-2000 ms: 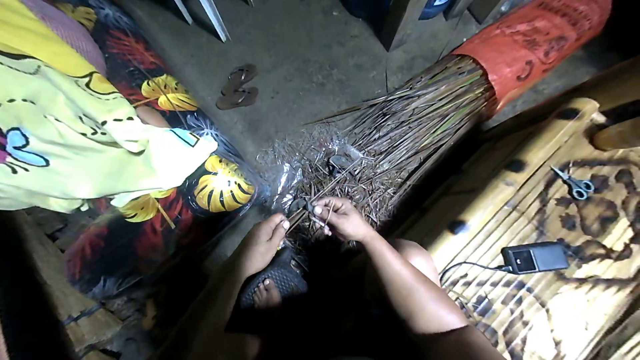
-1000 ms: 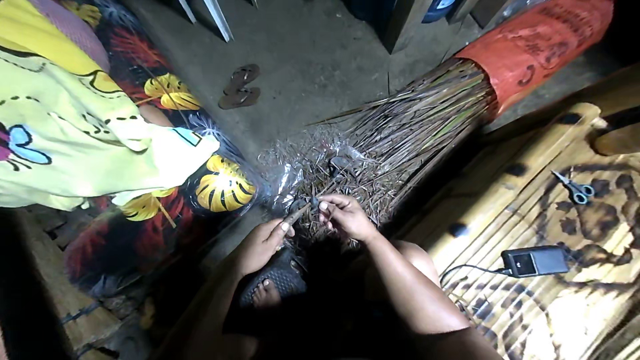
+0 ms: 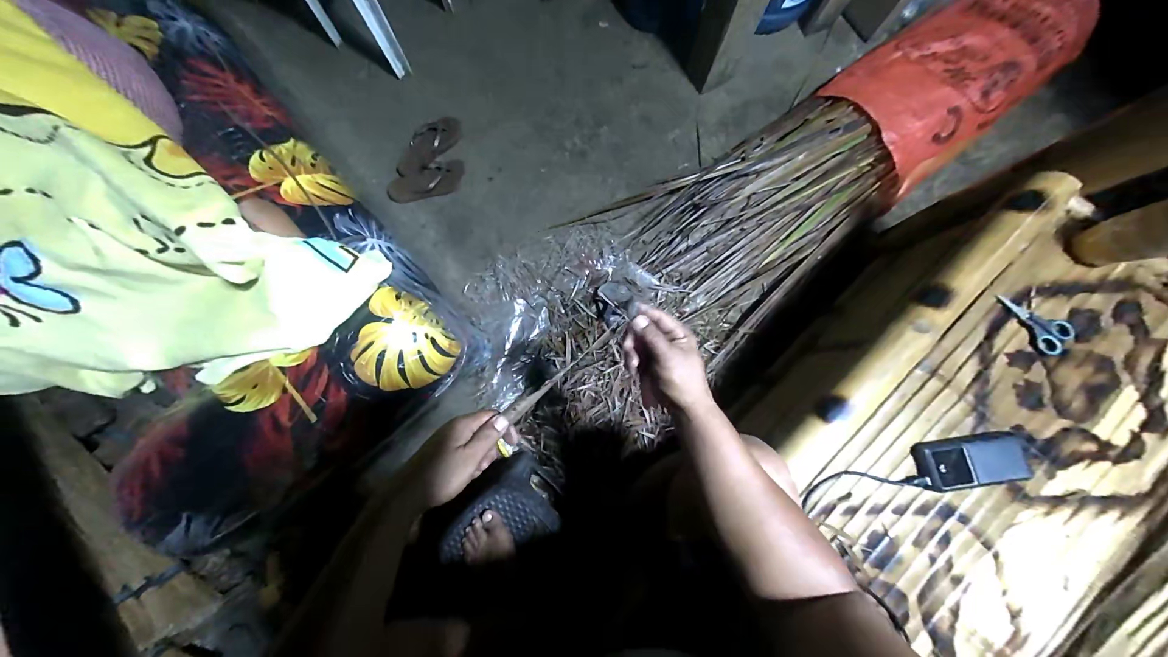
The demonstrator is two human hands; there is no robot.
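My left hand (image 3: 468, 453) pinches one end of a thin dry leaf strip (image 3: 547, 384) at lower centre; a small yellow thing shows at its fingertips. The strip runs up and right toward my right hand (image 3: 668, 358), whose thumb and finger are pinched together; whether they hold the strip's far part or something else is too small to tell. Under and beyond both hands lies a heap of dry plant scraps (image 3: 593, 365) with clear plastic (image 3: 518, 338) around it. A bundle of long dry stalks (image 3: 776, 201) reaches out of a red sack (image 3: 967, 82) at the upper right.
At right a bamboo bench (image 3: 876, 356) bears scissors (image 3: 1040, 327) and a power bank (image 3: 973, 461) with a cable. A floral plastic-wrapped cushion (image 3: 301, 438) with a yellow-green cloth (image 3: 137, 274) is at left. Brown flip-flops (image 3: 427, 162) lie on the floor. My foot (image 3: 488, 537) in a dark clog is below.
My right hand has moved away from my left hand, and the gap between them has widened. My left hand stays in about the same place.
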